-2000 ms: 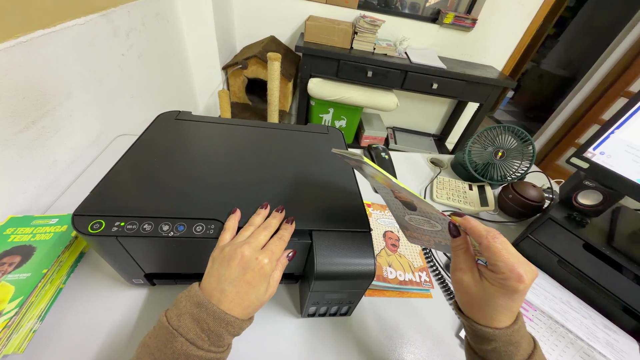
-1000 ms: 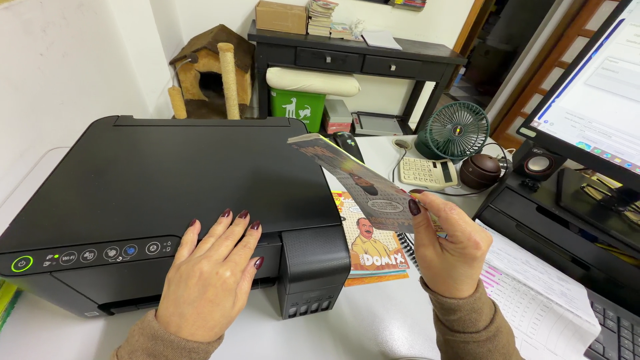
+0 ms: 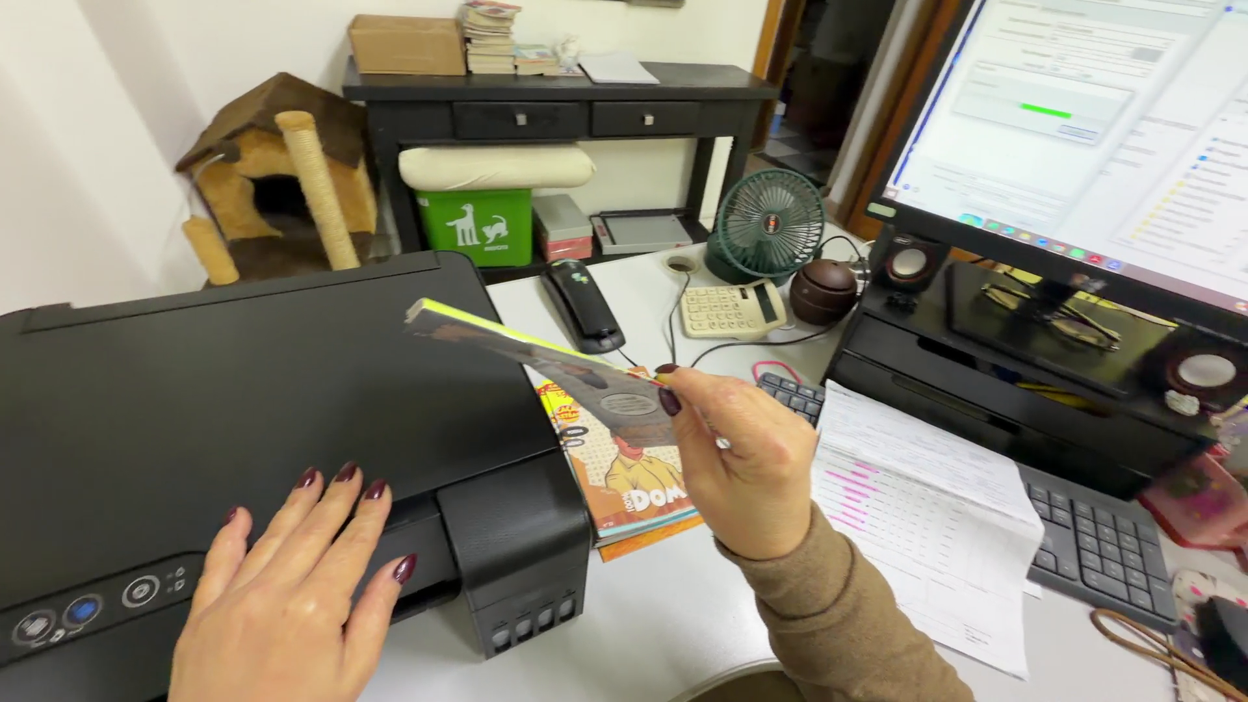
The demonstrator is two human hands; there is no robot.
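Note:
My left hand (image 3: 292,595) lies with fingers spread on the front edge of a black ink-tank printer (image 3: 244,390), whose lid is down; it holds nothing. Pinched by a corner in my right hand (image 3: 746,453) is a thin printed booklet (image 3: 575,375), tilted in the air over the printer's right side. Below it, a small pile of booklets with an orange cover (image 3: 624,487) rests on the white desk beside the printer. The printer's control panel (image 3: 97,604) shows round buttons left of my left hand.
Behind the printer stand a cordless phone (image 3: 582,304), a calculator (image 3: 733,309) and a green fan (image 3: 770,226). At right are printed papers (image 3: 916,526), a keyboard (image 3: 1102,546), a monitor (image 3: 1082,136) on a black stand and speakers (image 3: 907,263). A cat house (image 3: 278,175) is beyond.
The view has turned right, bringing more of the monitor in. My left hand stays spread on the printer, and my right hand keeps hold of the booklet.

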